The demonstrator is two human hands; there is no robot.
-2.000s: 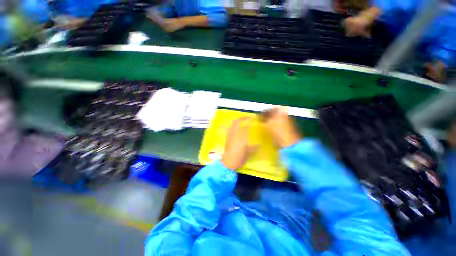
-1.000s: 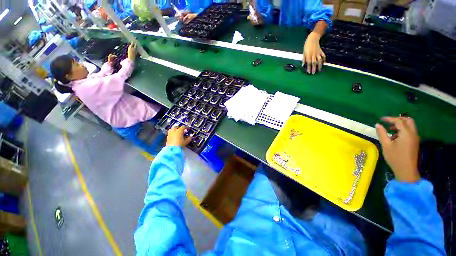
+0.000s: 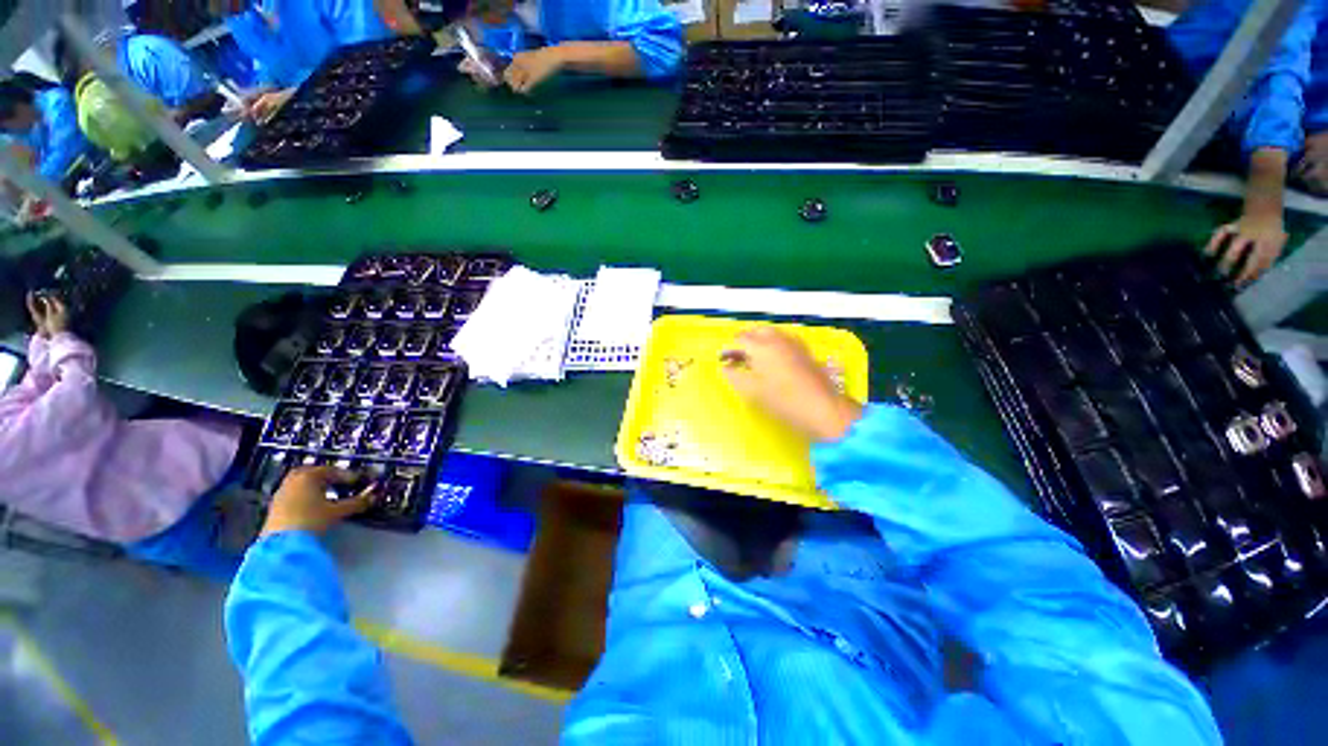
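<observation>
A shallow yellow tray (image 3: 714, 423) lies in front of me, with small pale parts in loose piles. My right hand (image 3: 791, 386) is over it, fingertips bent together at a small dark thing; whether they grip it is unclear. My left hand (image 3: 309, 500) is at the near edge of the left black blister tray (image 3: 332, 379), whose pockets hold dark housings. Its thumb and fingers are around a dark housing (image 3: 350, 485); whether it is lifted from its pocket is hidden.
White sheets (image 3: 517, 324) and a dotted sheet (image 3: 612, 321) lie between the trays. Stacked black blister trays (image 3: 1121, 423) stand right, with a few pale-faced units. Dark units sit on the green belt (image 3: 466, 233). An open brown box (image 3: 565, 583) and blue bin (image 3: 478, 503) are below. Workers sit around.
My right hand has moved from beside the yellow tray's right edge to above the tray. My left hand remains at the left blister tray's near edge. The camera view has turned right.
</observation>
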